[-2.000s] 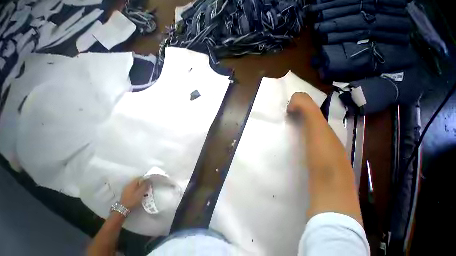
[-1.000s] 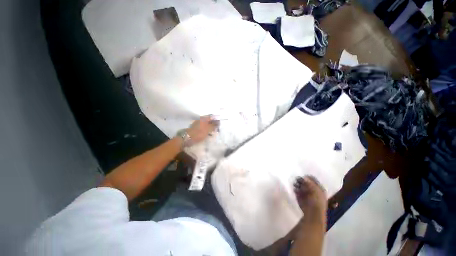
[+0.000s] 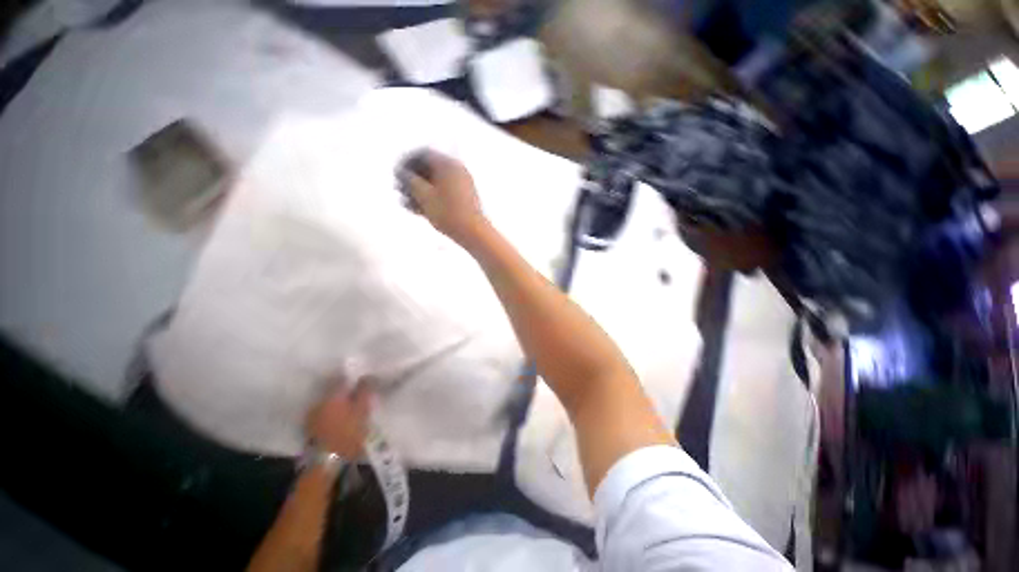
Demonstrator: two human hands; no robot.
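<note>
A large white-topped cut panel (image 3: pixel 279 240) lies in front of me, with a crease near its lower edge. My left hand (image 3: pixel 339 420), blurred, is at that lower edge and holds a white tape measure (image 3: pixel 391 483), which trails down past the table edge. My right hand (image 3: pixel 443 194) is on or just above the panel's upper part, fingers curled; whether it holds anything is unclear. A second white panel (image 3: pixel 643 307) with a neck curve and a small dark scrap lies to the right. A brown-grey block (image 3: pixel 179 173) lies on the white pieces at left.
Two squarish white pieces (image 3: pixel 512 80) lie beyond the panel. A tangled heap of dark offcuts (image 3: pixel 698 151) is at the upper right. Another white panel (image 3: pixel 746 374) lies further right. The dark table edge and floor (image 3: pixel 123 469) run along the lower left.
The view has swung, so the panels appear shifted. My right hand has moved from the second panel to the upper part of the large panel. My left hand is now at its lower edge.
</note>
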